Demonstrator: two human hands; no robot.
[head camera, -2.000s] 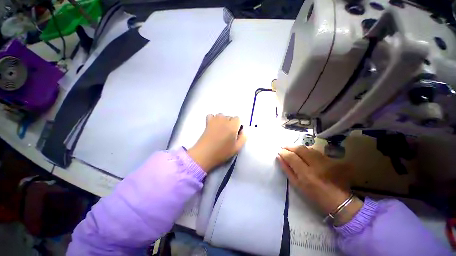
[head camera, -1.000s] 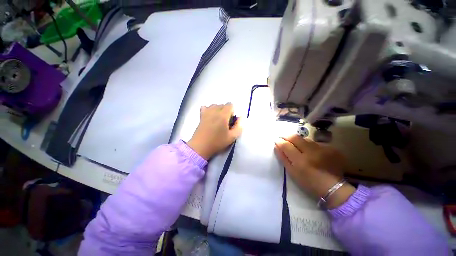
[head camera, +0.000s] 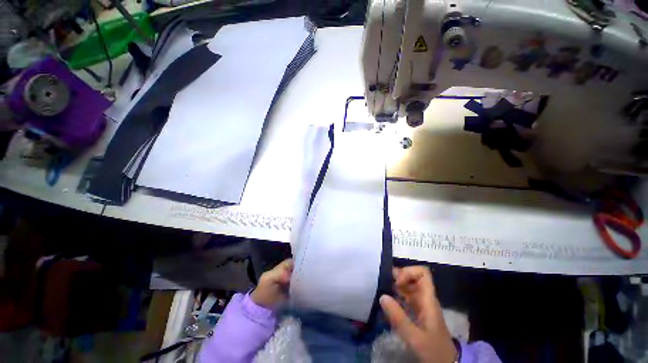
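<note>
A pale fabric panel with dark edges (head camera: 341, 241) runs from under the needle area down over the table's front edge. The white sewing machine head (head camera: 497, 53) stands over its far end; the presser foot (head camera: 384, 119) is under the bright lamp. My left hand (head camera: 274, 283) grips the panel's lower left side, its fingertips partly hidden. My right hand (head camera: 416, 308) is at the lower right dark edge, with thumb and fingers around that edge.
A stack of cut panels (head camera: 213, 120) lies left of the machine. Red-handled scissors (head camera: 617, 230) lie at the right. Dark scraps (head camera: 501, 127) lie on the machine bed. A purple machine end (head camera: 60, 106) and a green basket (head camera: 114, 39) are at the far left.
Both hands have moved from beside the needle down to the panel's lower end, past the table edge. The view has shifted, showing more of the machine head and the scissors.
</note>
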